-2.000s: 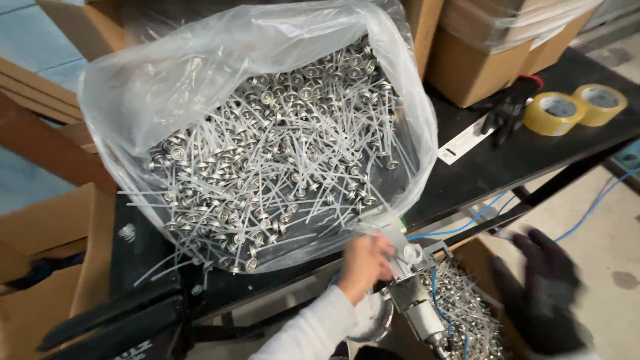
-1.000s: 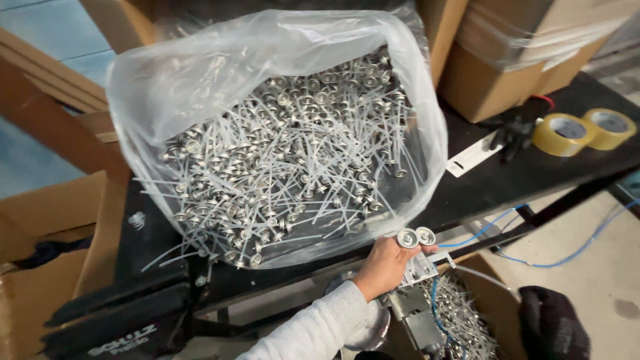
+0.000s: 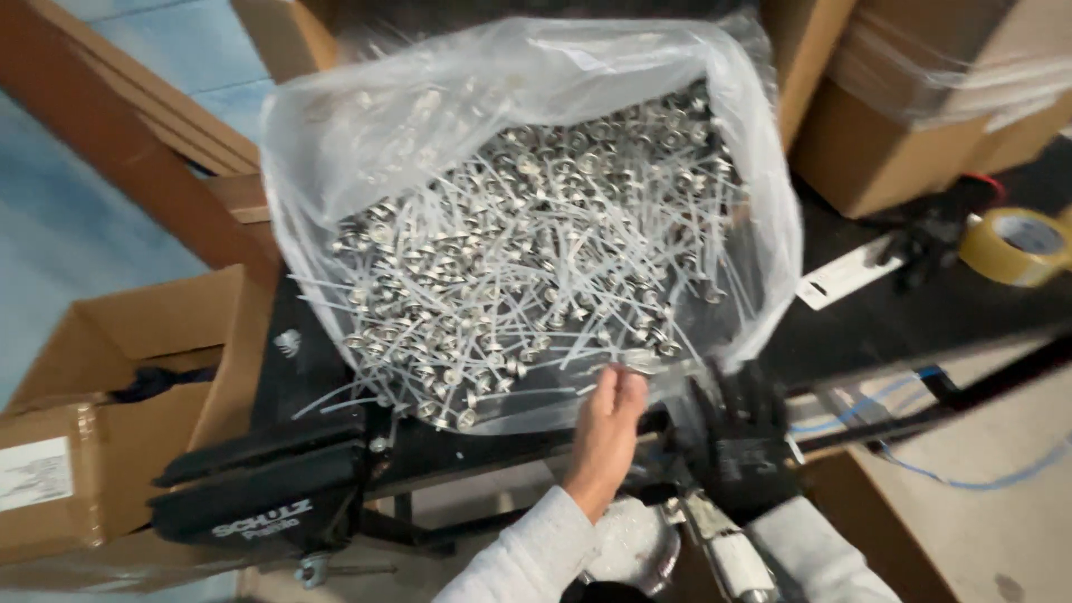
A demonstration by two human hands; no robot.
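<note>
A clear plastic bag point(image 3: 783, 243) lies wide open on the black table, filled with metal candle-wick tabs with white wicks point(image 3: 519, 260). My left hand point(image 3: 610, 427), bare, is at the bag's front edge with fingertips together beside blurred metal tabs; whether it grips them is unclear. To its right, my right hand point(image 3: 745, 435) wears a black glove over the small metal machine point(image 3: 729, 544); its fingers are blurred and what they touch is hidden. A round, shiny dish point(image 3: 632, 544) sits below my left wrist.
An open cardboard box point(image 3: 151, 318) stands at left, near a black Schulz device point(image 3: 260, 502). Stacked cartons point(image 3: 896, 142), yellow tape point(image 3: 1013, 247) and a white strip point(image 3: 850, 272) are at right. Another cardboard box point(image 3: 871, 519) is below the table edge, near blue hoses point(image 3: 946, 477).
My gloved right hand has come in from the right to the machine beside my left hand. My left hand, which held two round metal tabs at the machine, is now at the bag's edge.
</note>
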